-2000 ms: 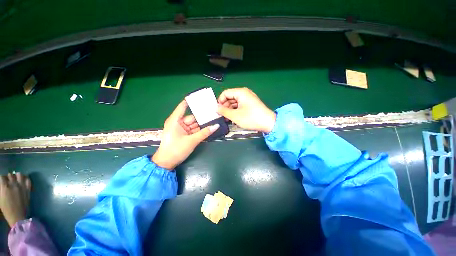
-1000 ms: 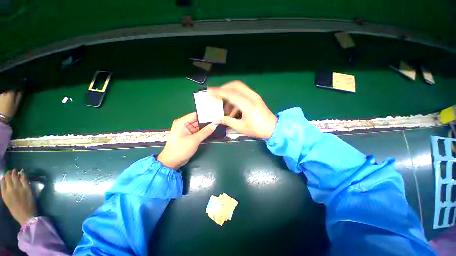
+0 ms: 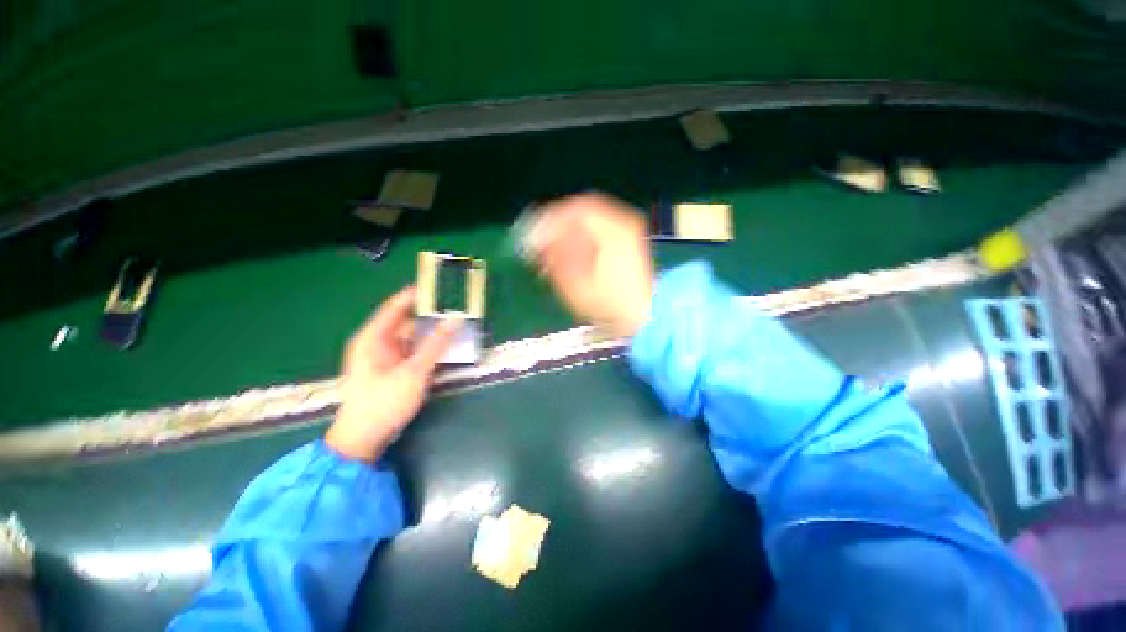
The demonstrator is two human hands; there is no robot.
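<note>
My left hand holds a dark device housing upright above the belt edge strip. The housing's upper end shows a pale tan square frame around an open dark window. My right hand is blurred, raised to the right of the housing and apart from it. A small whitish blur shows at its fingertips; I cannot tell whether it is a held piece. A small pile of peeled liner pieces, cream and pale blue, lies on the bench below.
The green conveyor belt carries spaced housings, one with a tan square. The pale worn edge strip divides belt and bench. A light blue die-cut sheet lies at right near a yellow piece. Purple cloth shows at lower right.
The white square is gone from the housing's end, and the framed window shows. My right hand has moved away from the housing. The view has turned, shifting the belt items left.
</note>
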